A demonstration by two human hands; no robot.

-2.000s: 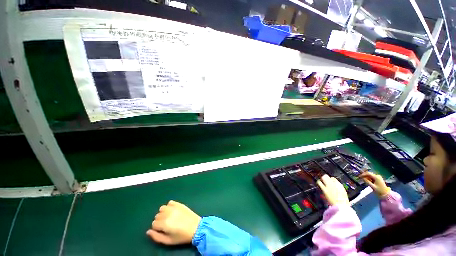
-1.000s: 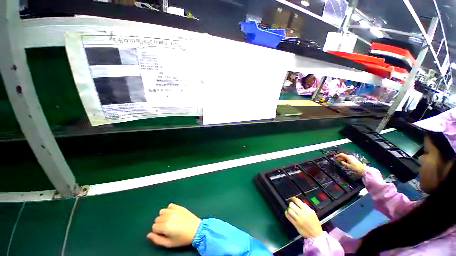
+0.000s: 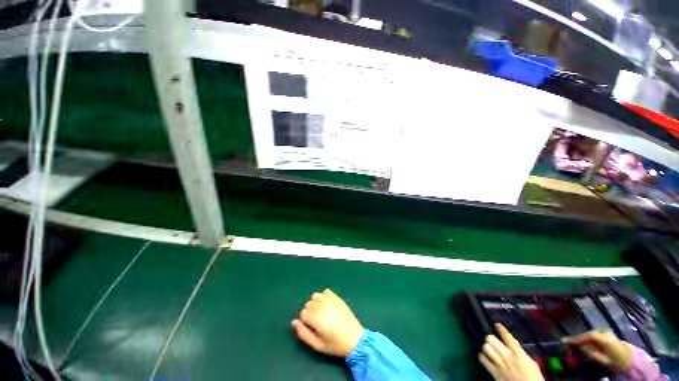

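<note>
My right hand (image 3: pixel 327 324), in a blue sleeve, rests on the green bench at the lower middle. It is bare, its fingers are curled shut, and nothing shows in it. My left hand is not in view. The long black tray (image 3: pixel 467 316) lies to the right of my hand, apart from it. Dark phone-like units (image 3: pixel 519 325) sit in its slots, with red and green patches at the near side. Another person's two hands are over the tray and partly cover the units.
A white strip (image 3: pixel 372 256) runs along the bench. A white post (image 3: pixel 186 134) stands at the left, with white cables (image 3: pixel 36 201) hanging further left. An instruction sheet (image 3: pixel 327 123) and a blank white sheet (image 3: pixel 461 141) hang from the shelf. A blue bin (image 3: pixel 517 63) is above.
The view has swung left, so the post, sheets and tray appear further right and the cables show. My right hand keeps its closed shape. The other person's hands have moved over the tray's near side.
</note>
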